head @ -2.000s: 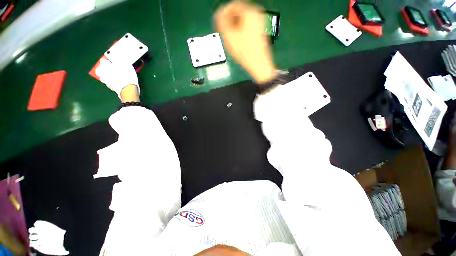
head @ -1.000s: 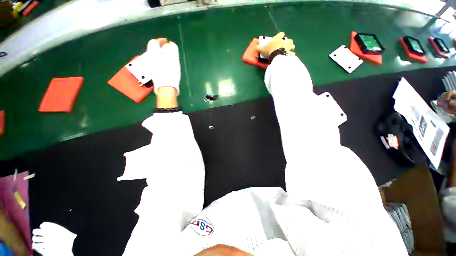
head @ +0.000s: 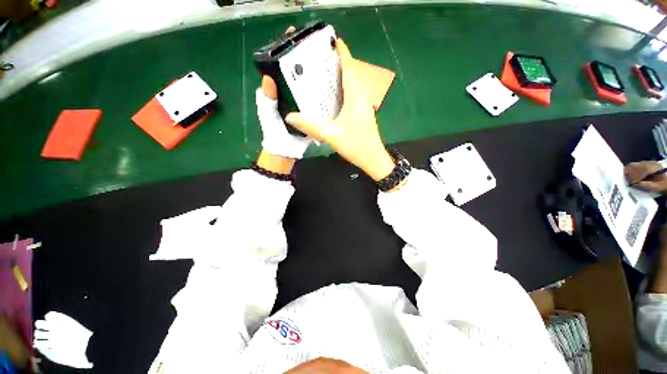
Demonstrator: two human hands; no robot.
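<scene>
A black housing (head: 291, 45) with a light bottom cover (head: 314, 73) on it is held up, tilted, above the green belt. My left hand (head: 275, 126), in a white glove with bare fingertips, grips its left and lower side. My right hand (head: 352, 117), bare, grips its right side, with the thumb across the lower part of the cover. A red-orange foam pad (head: 379, 82) lies on the belt behind my right hand, partly hidden. My fingers hide some of the unit's edges.
A cover-up unit (head: 187, 97) sits on a pad at left; another pad (head: 71, 134) lies beyond. Open housings (head: 532, 71) with green boards and a loose cover (head: 492, 94) are at right. A cover stack (head: 464, 173) is by my right forearm. A carton (head: 603, 307) and another person's hand (head: 645, 176) are at right.
Both hands have come together on one unit, lifted off the pad at centre right. My left hand has left the left unit, whose cover now sits over the housing.
</scene>
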